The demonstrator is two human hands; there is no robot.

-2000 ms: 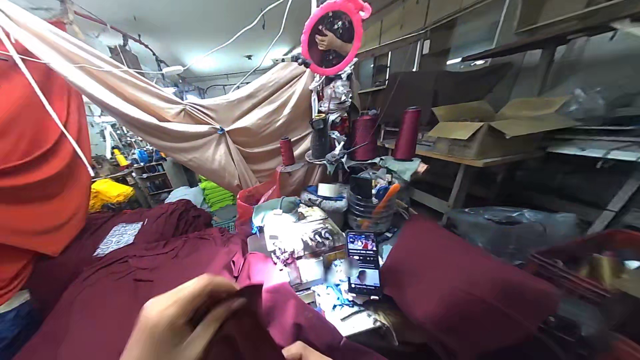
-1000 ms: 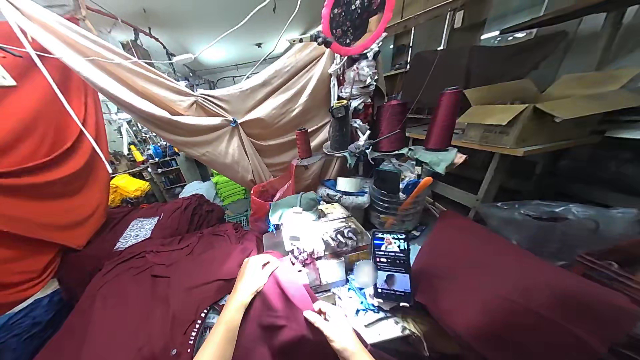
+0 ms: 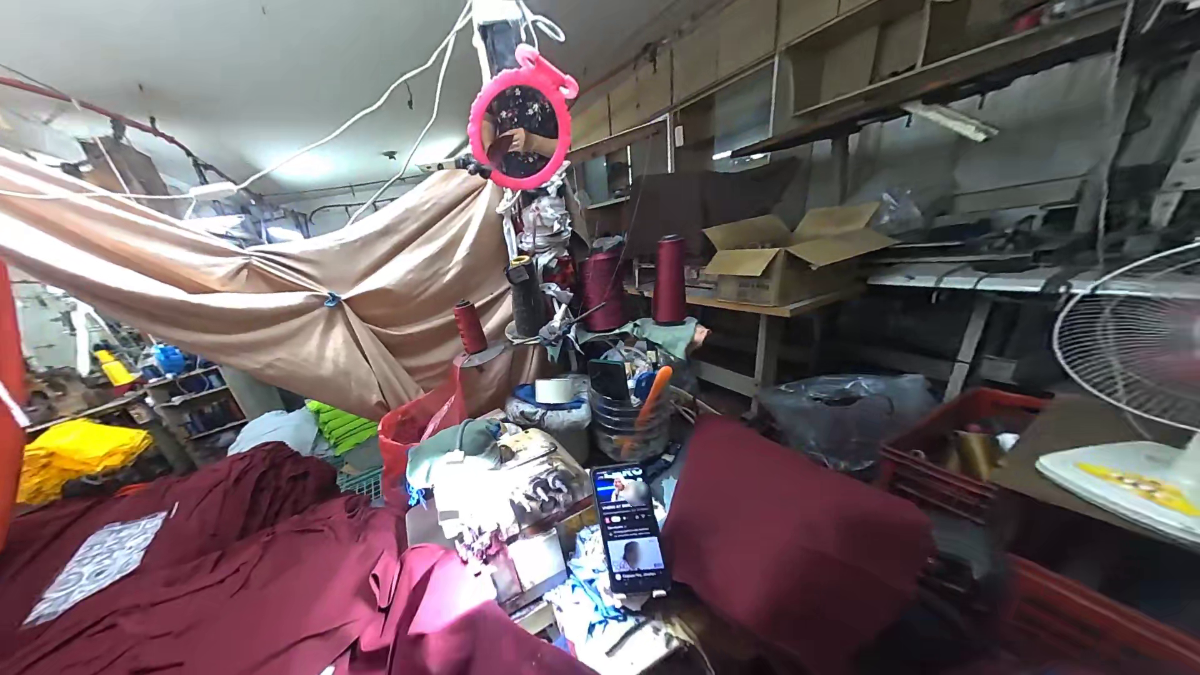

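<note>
Neither of my hands shows directly at this moment. In the round pink-framed mirror [image 3: 478, 122] a reflected hand appears beside dark cloth; which hand it is, I cannot tell. Maroon fabric [image 3: 450, 619] runs from the lower edge up to a brightly lit sewing machine [image 3: 544, 469], which looks like an overlocker. More maroon cloth [image 3: 262, 572] with a grey patterned piece [image 3: 98, 567] lies to the left. A phone [image 3: 630, 530] with its screen lit stands upright right of the machine. Another maroon piece [image 3: 797, 534] drapes at the right of the phone.
Maroon thread cones [image 3: 669, 281] stand behind the machine, near a clear container [image 3: 633, 431] with an orange-handled tool. Further right are an open cardboard box [image 3: 783, 267], a red crate [image 3: 937, 469] and a white fan [image 3: 1134, 356]. A beige cloth [image 3: 375, 319] hangs at the left.
Both hands were on the maroon fabric before the machine one second ago; they are now out of direct view. The view has swung up and to the right, bringing in the fan.
</note>
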